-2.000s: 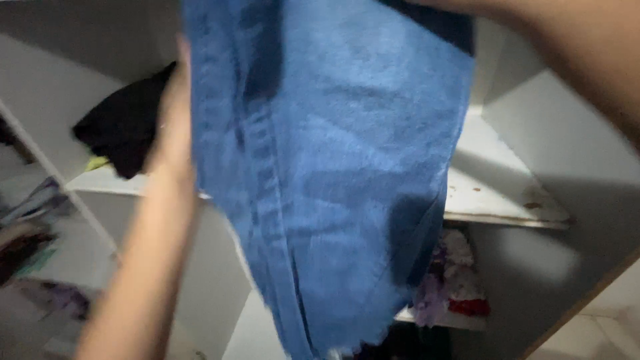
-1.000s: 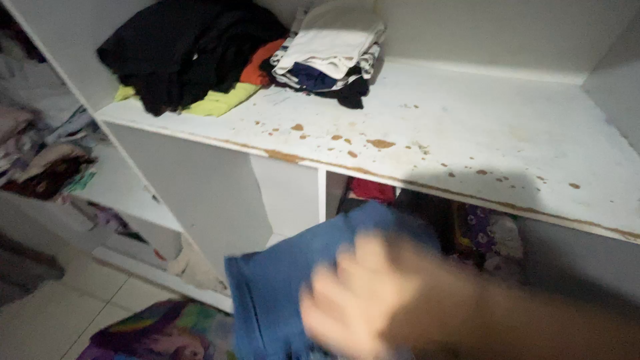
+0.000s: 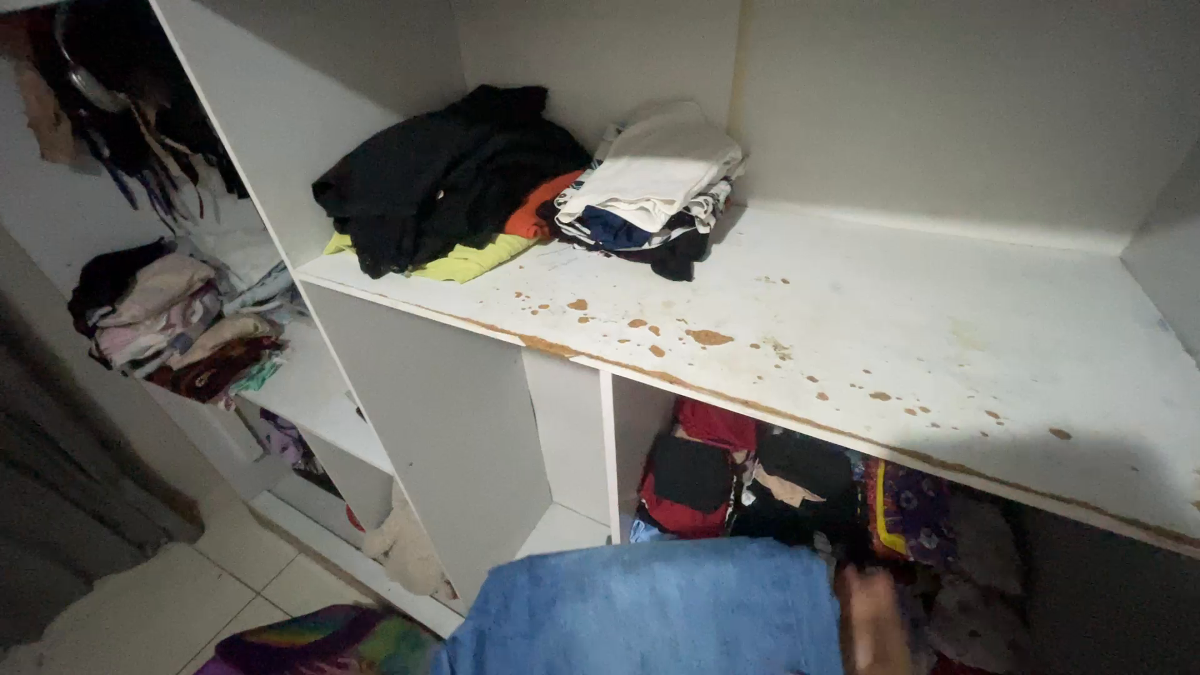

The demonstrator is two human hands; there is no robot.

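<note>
A blue denim garment [image 3: 647, 609] fills the bottom middle of the head view, its upper edge below the shelf and its lower part cut off by the frame. At its right edge is my right hand [image 3: 874, 619], blurred, with only some fingers showing beside the cloth; whether they grip it is not plain. My left hand is out of view. On the white shelf above lie a heap of black clothing [image 3: 450, 178] over yellow-green and orange cloth, and a folded stack [image 3: 652, 183] with white cloth on top.
The white shelf [image 3: 891, 319] has a chipped front edge. Below it, a compartment holds several folded clothes [image 3: 698, 473]. Another clothes pile [image 3: 173, 314] sits on a shelf at the left. Multicoloured cloth [image 3: 323, 642] lies on the tiled floor, near a grey curtain [image 3: 70, 469].
The denim, held up high two seconds ago, is now low in front of the shelf. The hand that lay across it one second ago is now at its right edge. The view has shifted.
</note>
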